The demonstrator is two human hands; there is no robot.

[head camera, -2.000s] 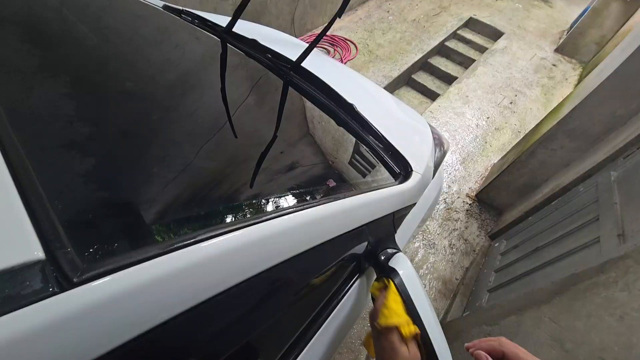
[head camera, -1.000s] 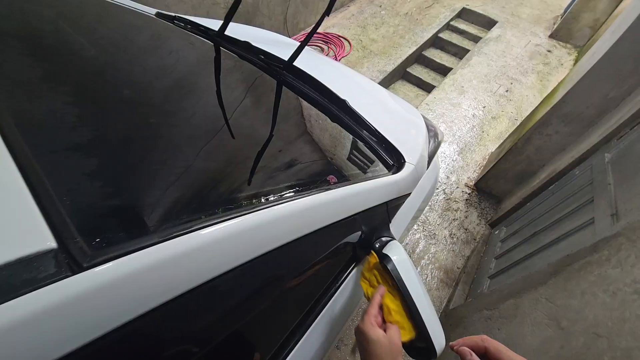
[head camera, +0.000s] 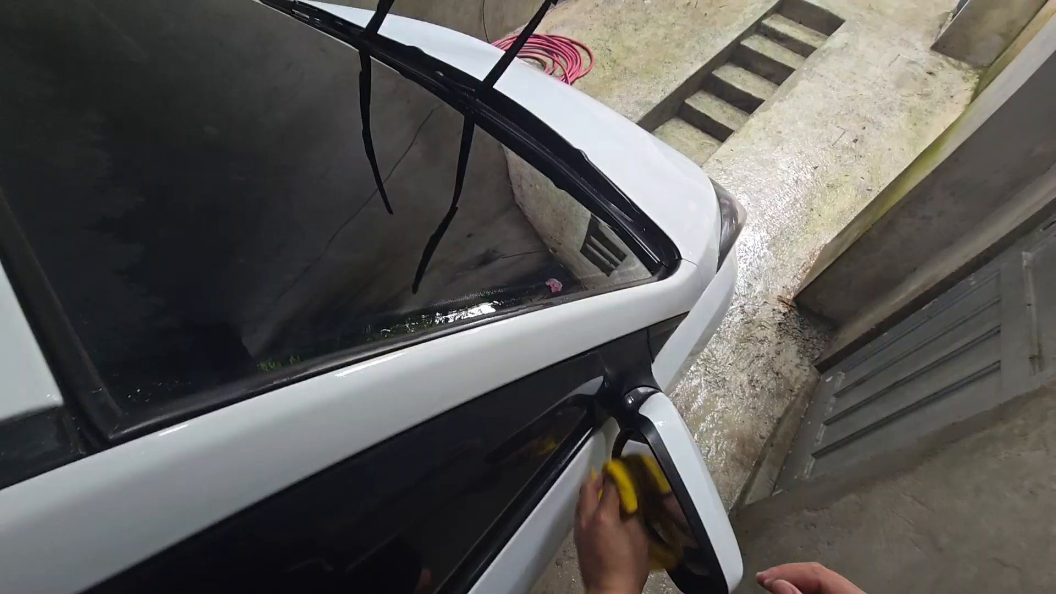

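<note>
My left hand (head camera: 610, 536) holds a bunched yellow cloth (head camera: 621, 487) at the glass of the car's side mirror (head camera: 697, 487). The mirror has a white shell and a black rim, and the cloth's reflection shows in its glass. My right hand (head camera: 808, 577) is just right of the mirror at the bottom edge; only its fingertips and part of the fingers show, with nothing visible in them. Beside my left hand runs the dark side window (head camera: 346, 487) of the white car. Above it lies the windshield (head camera: 247, 190), wet along its lower edge.
Two wiper arms (head camera: 466, 148) stand raised off the windshield. The white hood (head camera: 610, 140) and a headlight (head camera: 729, 219) lie ahead. A coiled pink hose (head camera: 561, 58) and concrete steps (head camera: 742, 78) are beyond. A concrete wall with a grey slatted panel (head camera: 916, 371) stands at the right.
My left hand has moved the yellow cloth about on the mirror; one second ago it lay spread wider over the glass. My right hand stays low beside the mirror.
</note>
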